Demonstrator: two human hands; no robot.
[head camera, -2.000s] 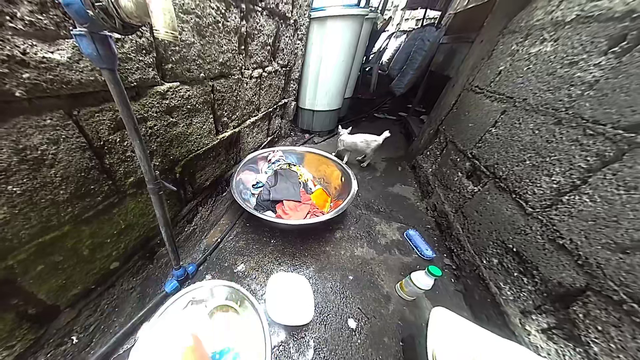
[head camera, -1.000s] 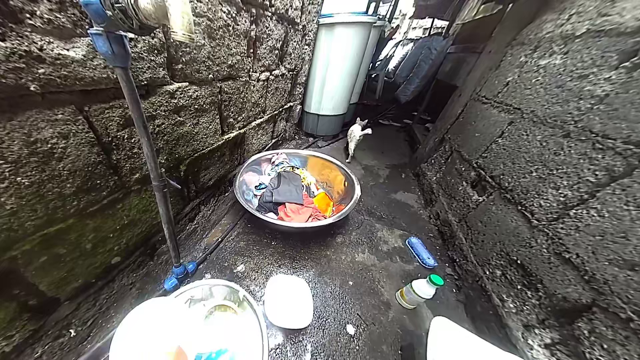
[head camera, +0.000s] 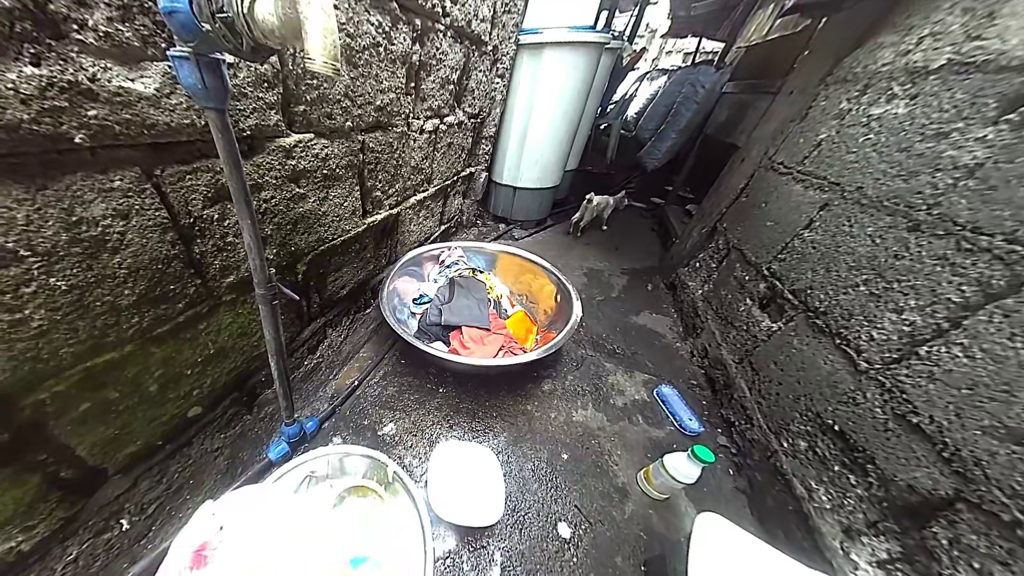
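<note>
Neither of my hands can be made out; the lower left is badly overexposed. There, a whitish bulk (head camera: 240, 528) with a pink patch covers part of a shiny metal basin (head camera: 426, 520). A larger metal basin (head camera: 572, 320) holds a heap of clothes: dark grey cloth (head camera: 460, 302), red cloth (head camera: 484, 340) and orange-yellow cloth (head camera: 522, 328). Between the basins, nearer the small one, lies a white rounded-square object (head camera: 466, 484). A white bottle with a green cap (head camera: 672, 472) leans at right, below a blue scrub brush (head camera: 678, 409).
Rough block walls rise at left (head camera: 320, 184) and right (head camera: 896, 240) of a wet concrete floor (head camera: 560, 432). A pipe (head camera: 248, 224) with a tap stands at left. Tall pale bins (head camera: 548, 120) and a small cat (head camera: 596, 210) are farther back. A white surface (head camera: 736, 552) shows at bottom right.
The cat has turned and now stands with its head toward the right, behind the large basin. The whitish bulk covers more of the small basin than two seconds ago.
</note>
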